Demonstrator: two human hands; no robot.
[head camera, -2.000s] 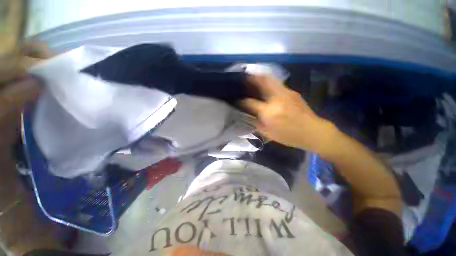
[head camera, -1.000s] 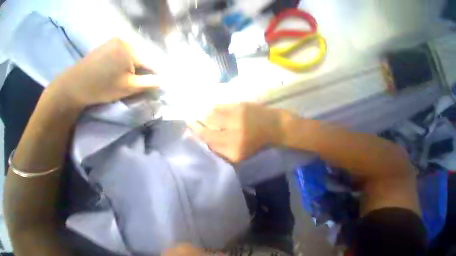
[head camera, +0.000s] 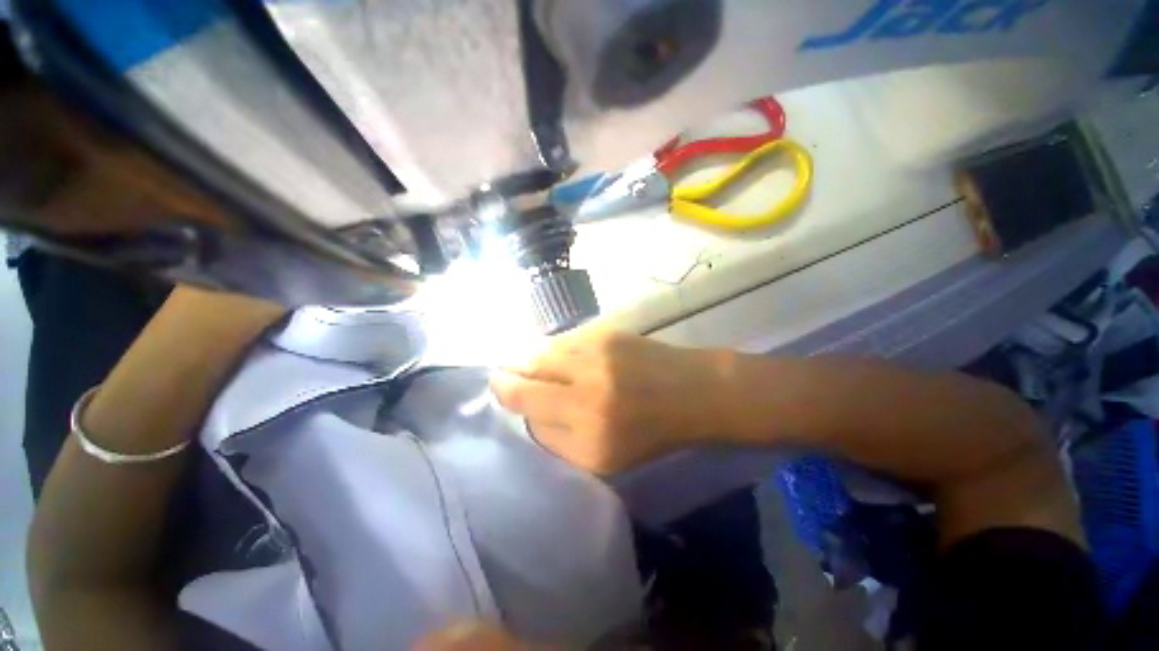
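Note:
Light grey fabric panels (head camera: 369, 509) with dark seam lines hang from the needle area over the table's front edge. My right hand (head camera: 597, 397) holds the cloth's edge just below the ribbed tension dial (head camera: 563, 299). My left forearm, with a bracelet, reaches in at the left; the left hand (head camera: 235, 303) is mostly hidden behind the machine head, so its fingers do not show. The sewing machine (head camera: 420, 89) fills the top. The needle and presser foot are lost in the lamp's glare.
Scissors (head camera: 750, 204) with red and yellow loops lie right of the needle. A dark block (head camera: 1036, 191) in a brown-edged frame sits at the table's right end. Fabric scraps (head camera: 1093, 333) and a blue mesh basket (head camera: 1125, 502) are at the right. A loose thread lies near the dial.
The view has tilted closer under the machine head, which now covers my left hand. My right hand stays on the cloth near the needle, slightly lower in the picture.

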